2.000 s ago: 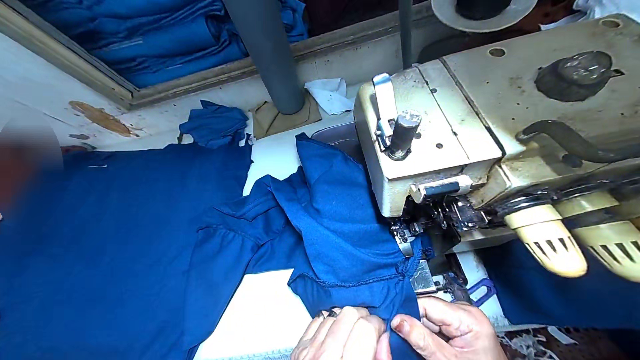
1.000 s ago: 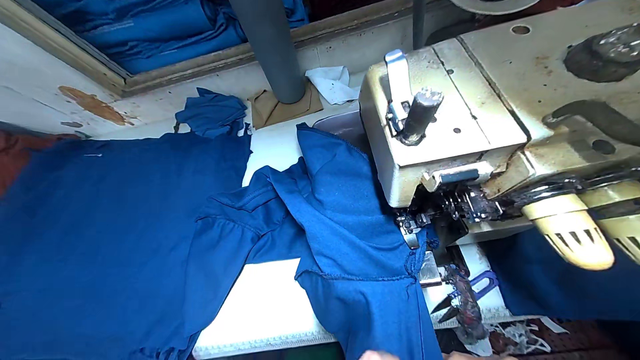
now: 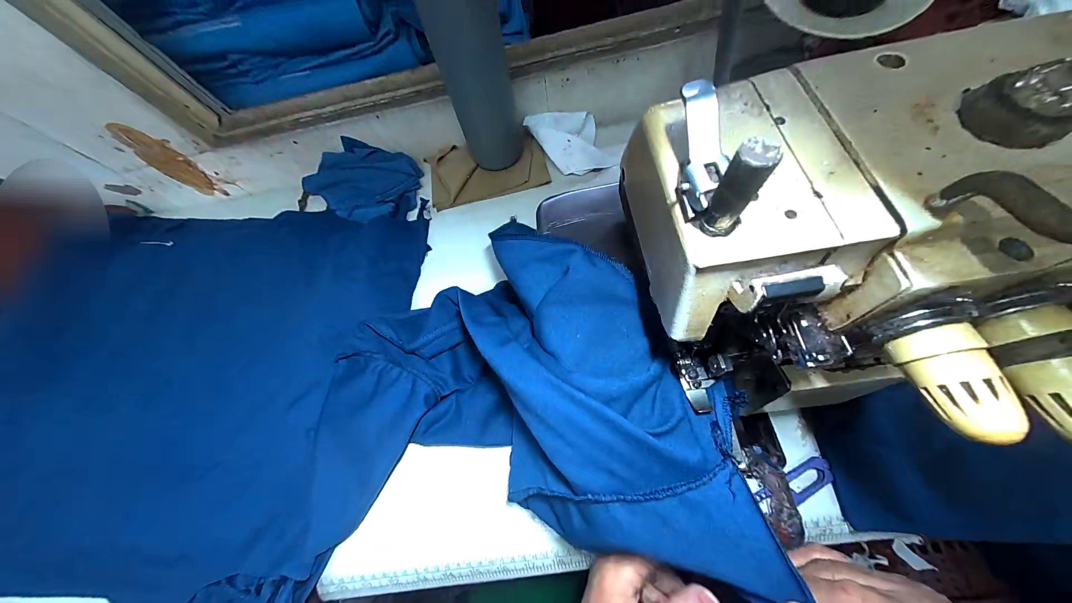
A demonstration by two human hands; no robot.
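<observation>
Blue knit fabric [image 3: 603,377] with an overlocked seam lies bunched under the presser foot [image 3: 695,387] of a beige overlock sewing machine [image 3: 770,201]. At the bottom edge of the view, my left hand [image 3: 641,582] grips the fabric's near edge, its fingers curled and partly cut off by the frame. Just to its right, my right hand [image 3: 863,578] rests against the same edge of cloth; its fingertips are partly hidden, so its grip is unclear. The fabric runs from the hands up to the foot, and its left part joins more blue cloth on the table.
A wide blue cloth [image 3: 193,377] covers the table's left side. Purple-handled thread snips [image 3: 808,479] lie beside the machine, right of the fabric. Behind stand a grey post [image 3: 473,84], a blue scrap [image 3: 364,180] and a white scrap [image 3: 569,141]. A measuring tape [image 3: 452,574] runs along the front edge.
Both hands were close below the presser foot two seconds ago; they are now lower, at the near end of the fabric. The cloth's lower part is spread flatter toward the table's front edge.
</observation>
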